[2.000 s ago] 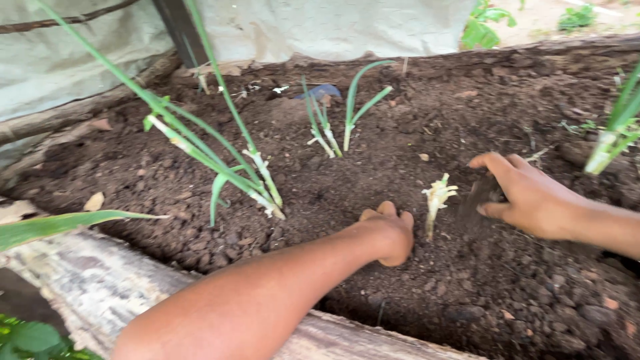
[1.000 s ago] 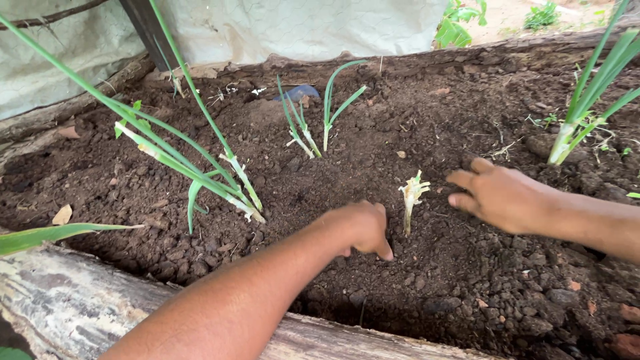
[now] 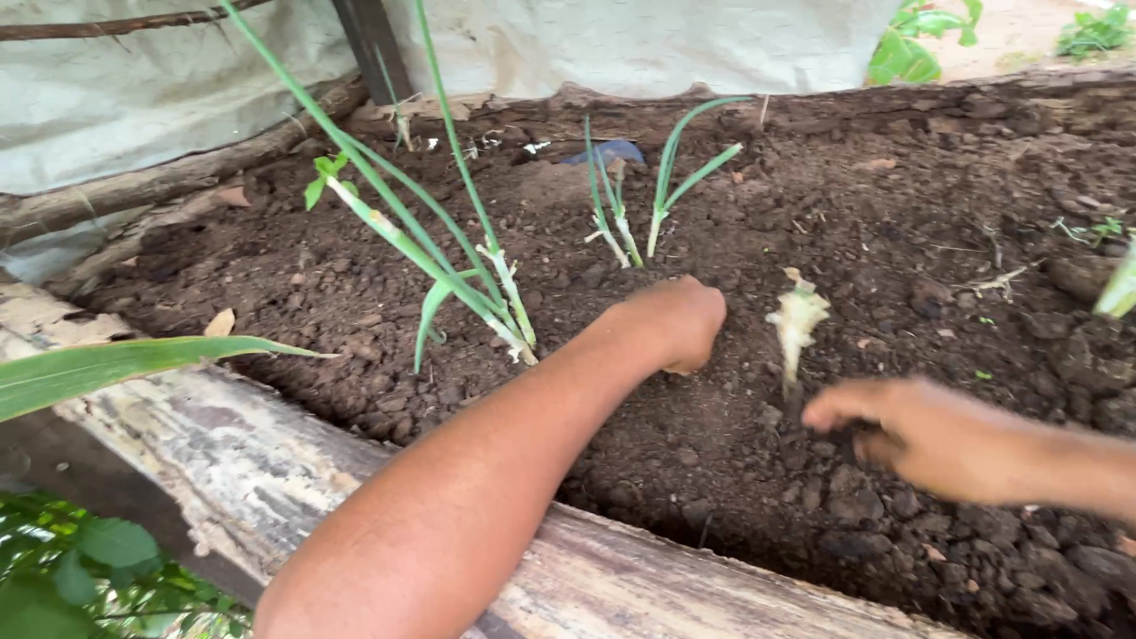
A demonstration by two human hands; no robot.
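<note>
My left hand (image 3: 679, 321) is low over the dark soil (image 3: 621, 435), its fingers curled and mostly hidden from view; whether it holds anything cannot be seen. To its right a cut, pale plant stump (image 3: 798, 321) stands upright in the soil. My right hand (image 3: 927, 435), blurred, is just right of and below that stump, fingers apart, with nothing visible in it. Behind my left hand are small green onion plants (image 3: 626, 222). A taller green onion clump (image 3: 497, 302) leans to the left of my left forearm.
A weathered log (image 3: 293, 470) edges the bed in front, beneath my left forearm. A pale sheet (image 3: 621, 44) and a dark post (image 3: 371, 49) stand behind. A long green leaf (image 3: 133, 368) reaches in from the left. Another onion plant (image 3: 1120, 284) is at the right edge.
My left hand has moved away from me, toward the small onion plants. My right hand has shifted nearer to me beside the stump.
</note>
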